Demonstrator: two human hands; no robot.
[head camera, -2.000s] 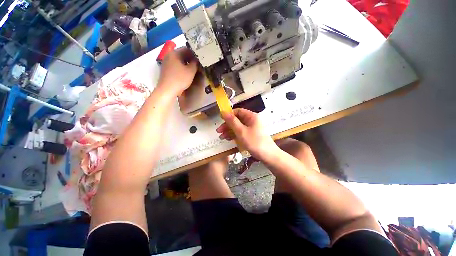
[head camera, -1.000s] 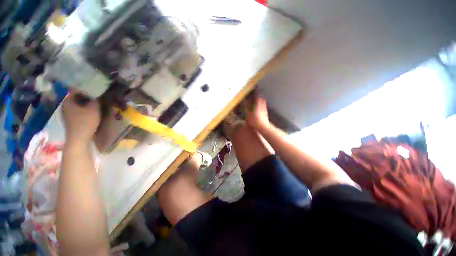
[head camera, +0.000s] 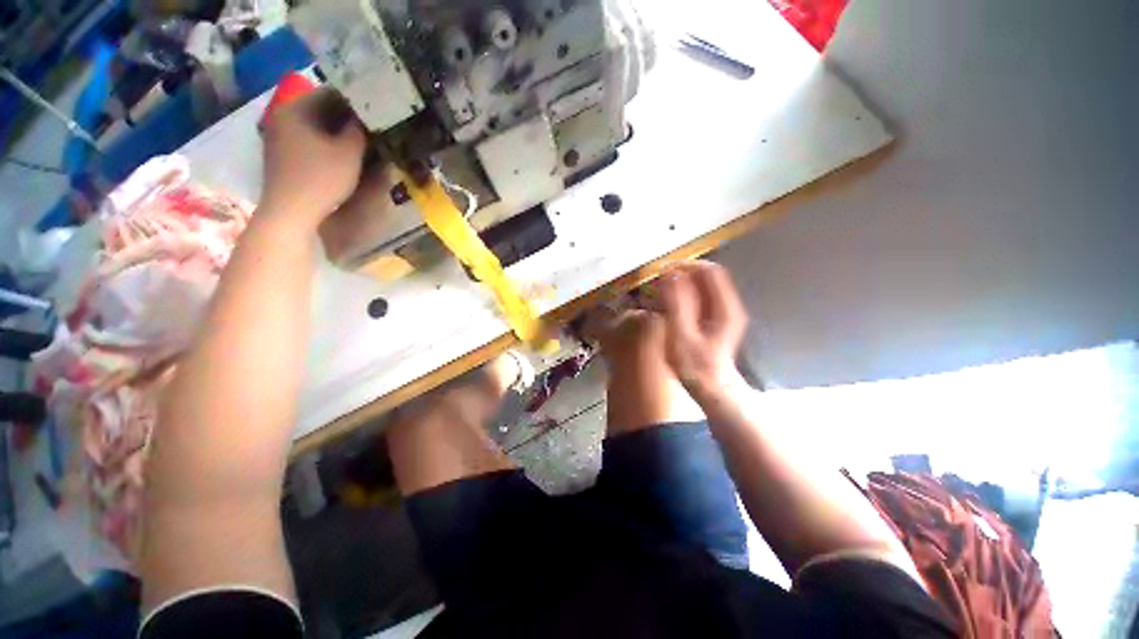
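The yellow fabric strip (head camera: 468, 243) runs from the needle area of the overlock machine (head camera: 518, 106) across the table and hangs over the wooden front edge. My left hand (head camera: 312, 152) is behind-left of the needle area, beside the machine head; its fingers are partly hidden, so I cannot tell if they hold anything. My right hand (head camera: 702, 322) is at the table's front edge, right of the strip's end and apart from it, blurred, its fingertips unclear. White thread loops beside the foot.
Floral garment pieces (head camera: 156, 293) are heaped on the table at the left. A red thread spool (head camera: 290, 90) shows behind my left hand. Tweezers (head camera: 716, 55) lie right of the machine. Red cloth (head camera: 814, 18) is at the far right corner; brownish-red cloth (head camera: 962, 543) is at the lower right.
My right hand has let go of the yellow strip and moved right to the table's front edge. The strip's near end now hangs free. My left hand stays by the machine head. The view has shifted.
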